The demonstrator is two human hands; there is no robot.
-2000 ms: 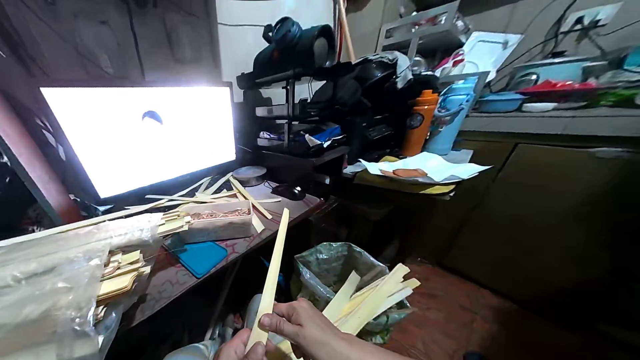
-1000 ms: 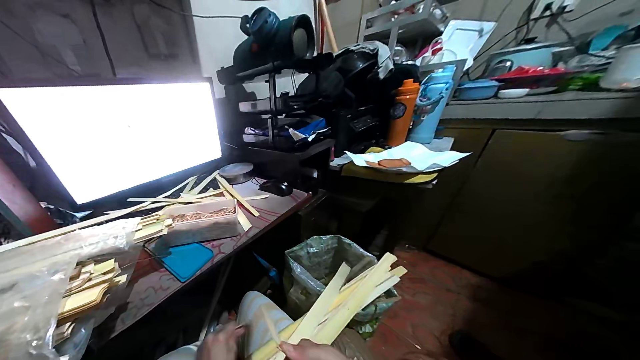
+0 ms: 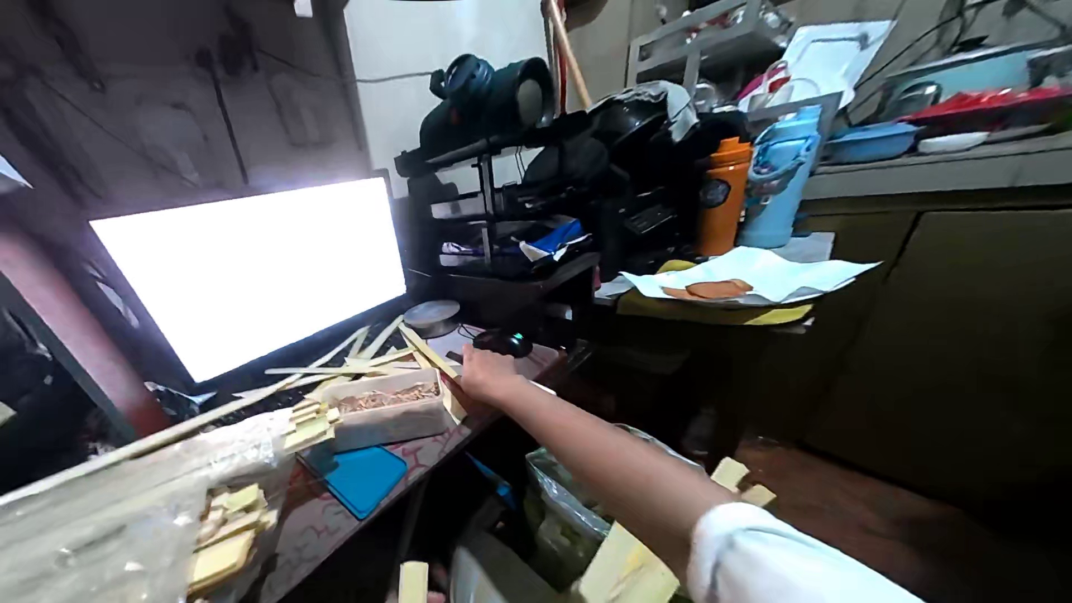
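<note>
My right hand (image 3: 490, 374) reaches over the desk, at the right end of a plastic box (image 3: 385, 414) of small brown pieces. Its fingers are around something dark and narrow beside a pale wooden strip (image 3: 427, 350); what exactly they hold is unclear. Low in the view, at the bottom edge, a bit of my left hand (image 3: 435, 596) shows by the end of a pale strip (image 3: 413, 582), mostly cut off. Wider pale strips (image 3: 628, 569) lie below my right forearm. More thin strips lie behind the box, and short pieces (image 3: 226, 536) rest by clear plastic bags.
A lit monitor (image 3: 260, 276) stands behind the strips. A computer mouse (image 3: 502, 342) and a round tin (image 3: 431, 318) are near my right hand. A blue case (image 3: 366, 479) lies at the desk edge. A lined bin (image 3: 561, 502) stands below, partly behind my forearm. Orange (image 3: 724, 197) and blue bottles (image 3: 779, 180) stand right.
My right hand has left the wide strips near my lap and reached forward to the desk beside the box. My left hand has dropped mostly out of view.
</note>
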